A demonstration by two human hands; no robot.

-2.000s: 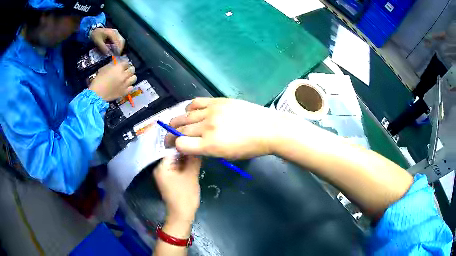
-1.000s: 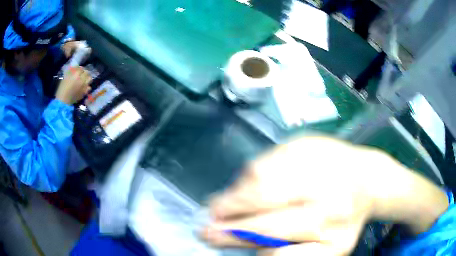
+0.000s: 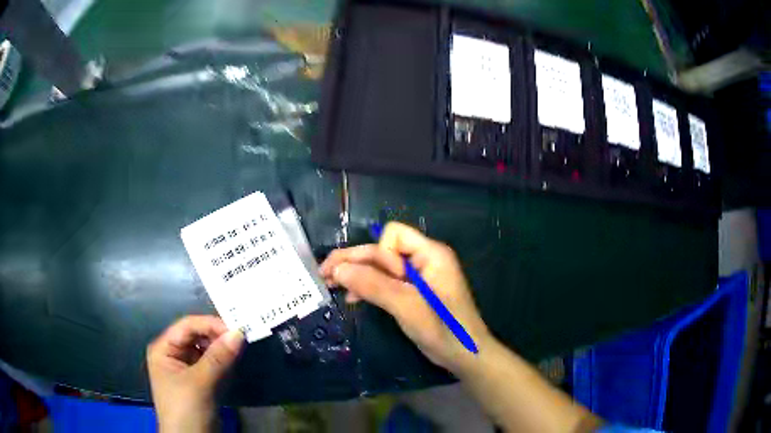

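Note:
A white barcode label [image 3: 245,262] lies tilted over an open-backed phone [image 3: 317,334] on the dark green mat. My left hand [image 3: 194,359] pinches the label's lower left corner between thumb and fingers. My right hand [image 3: 406,296] holds a blue plastic pry stick [image 3: 441,315] across its palm. Its thumb and fingertips are at the right edge of the phone. The phone's camera end shows below the label; most of its body is hidden under the label.
A long black phone tray [image 3: 385,93] runs along the back right, with several labelled phones [image 3: 479,78] in its slots and one empty slot at its left end. A blue crate [image 3: 702,347] stands beyond the bench at lower right.
The view has turned from the co-worker and label roll to the phone tray. Both hands are now at a phone with a single label; the right hand still holds the blue stick.

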